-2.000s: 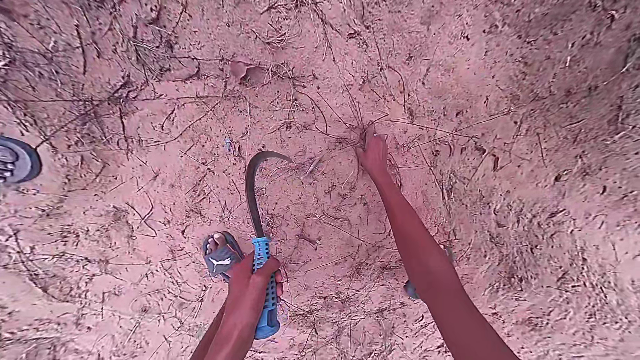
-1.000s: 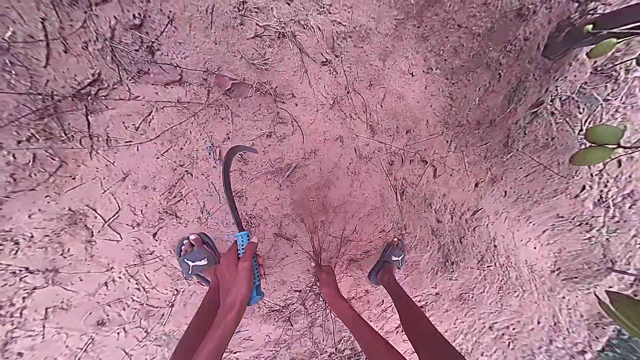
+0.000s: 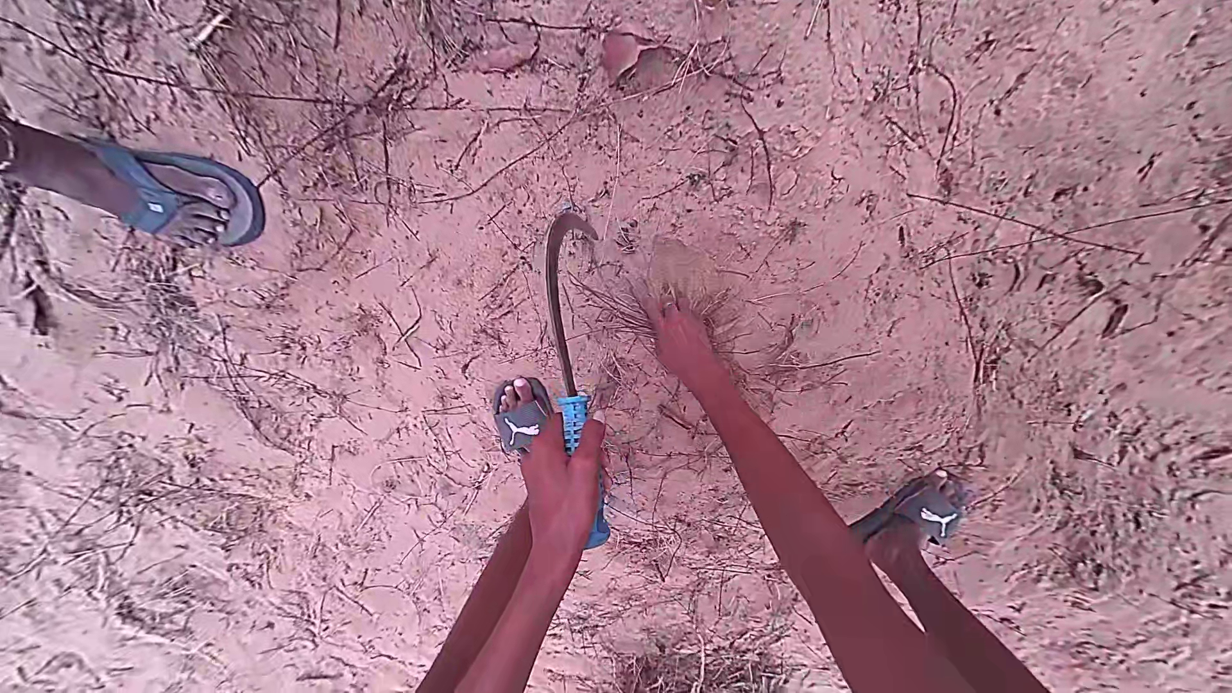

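My left hand (image 3: pixel 563 472) is closed around the blue plastic handle (image 3: pixel 574 423) of a sickle, whose dark curved blade (image 3: pixel 553 289) points away from me with its tip bent to the right. Right of the blade, my right hand (image 3: pixel 681 337) reaches down to a bunch of thin dry grass stems (image 3: pixel 626 306) close to the ground. The fingertips are at the stems, partly hidden and blurred by motion, so their hold is unclear. A hazy tan patch, perhaps dust, shows just beyond the fingers.
My sandalled feet stand on either side, the left sandal (image 3: pixel 521 423) beside the sickle handle and the right sandal (image 3: pixel 934 515) farther right. Another person's foot in a blue flip-flop (image 3: pixel 241 202) is at upper left. Dry twigs (image 3: pixel 1025 226) and a curled dry leaf (image 3: pixel 624 53) lie on the sandy soil.
My right hand has moved forward, away from my feet, since one second ago. The sickle stays in my left hand. The view has shifted; the other person's foot shows again at upper left.
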